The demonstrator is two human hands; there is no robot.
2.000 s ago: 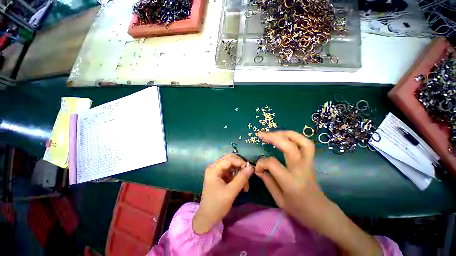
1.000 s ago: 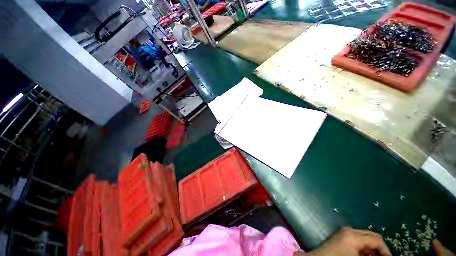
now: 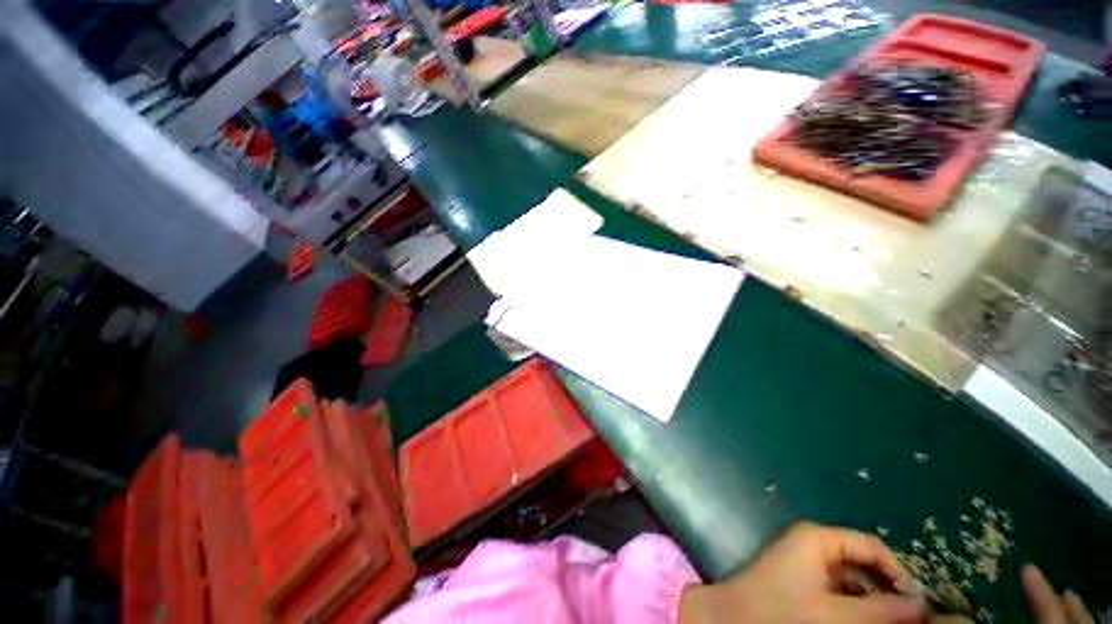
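Note:
My left hand (image 3: 811,583) is low in the picture at the right of centre, over the green bench top (image 3: 780,414), its fingers curled together. Whether it holds a small part cannot be told; the fingers hide it and the view is blurred. My right hand (image 3: 1051,600) shows only as fingertips at the bottom right edge; the rest is cut off. Small gold connector pieces (image 3: 976,536) lie scattered between and beyond the hands. A few lie apart, farther to the left.
An open record book (image 3: 634,319) lies on the bench. Beyond are a pink-orange tray (image 3: 841,183) of dark metal fittings and a clear plastic tray (image 3: 1037,305) at right. Red crates (image 3: 299,488) stand below the bench at left. A blurred person in blue (image 3: 320,112) is far off.
The view has swung left since the oldest frame, so the ring heap has left the picture. Since one second ago, the bench has shifted slightly left in view and more of my left hand shows.

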